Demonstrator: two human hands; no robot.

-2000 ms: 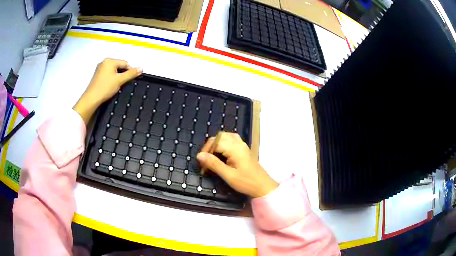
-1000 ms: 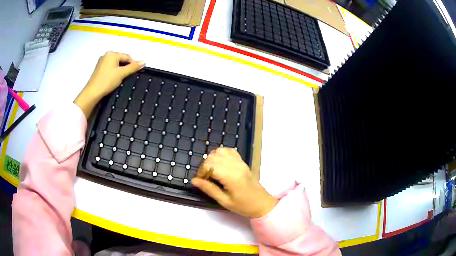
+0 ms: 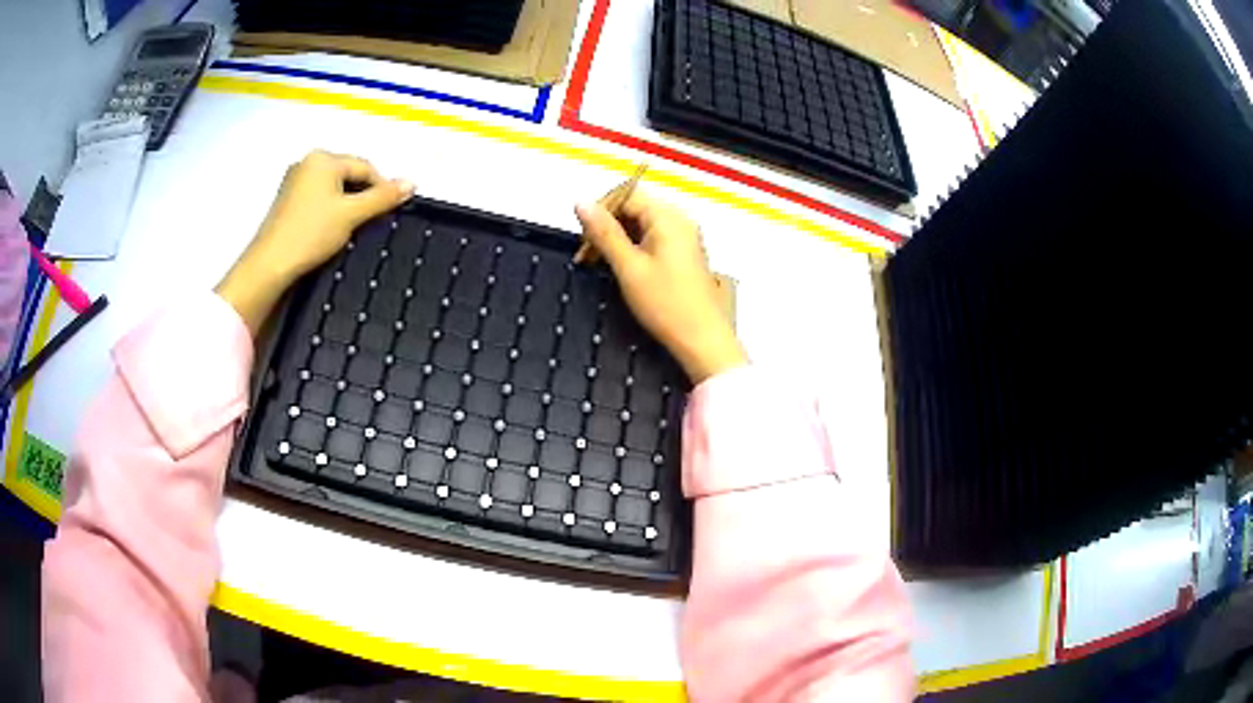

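Observation:
A black tray (image 3: 474,378) with rows of small white dots lies directly in front of me on a cardboard sheet, whose edge shows at its right. My left hand (image 3: 319,217) holds the tray's far left corner, with the thumb and fingers at the rim. My right hand (image 3: 657,264) is over the tray's far right part and holds a short, thin tan stick (image 3: 627,190) between the fingers. One end of the stick sticks up above the hand. The hand hides some dots near the far right corner.
A tall stack of black trays (image 3: 1058,316) stands at the right. A low black tray pile (image 3: 783,96) is at far centre by cardboard (image 3: 879,48). More black trays (image 3: 378,17) lie at far left. A calculator (image 3: 162,80), white paper (image 3: 99,190) and pens (image 3: 58,282) are at the left edge.
My right hand has moved from the tray's near right part to its far right edge, and the stick now shows clearly. My left hand stays at the far left corner.

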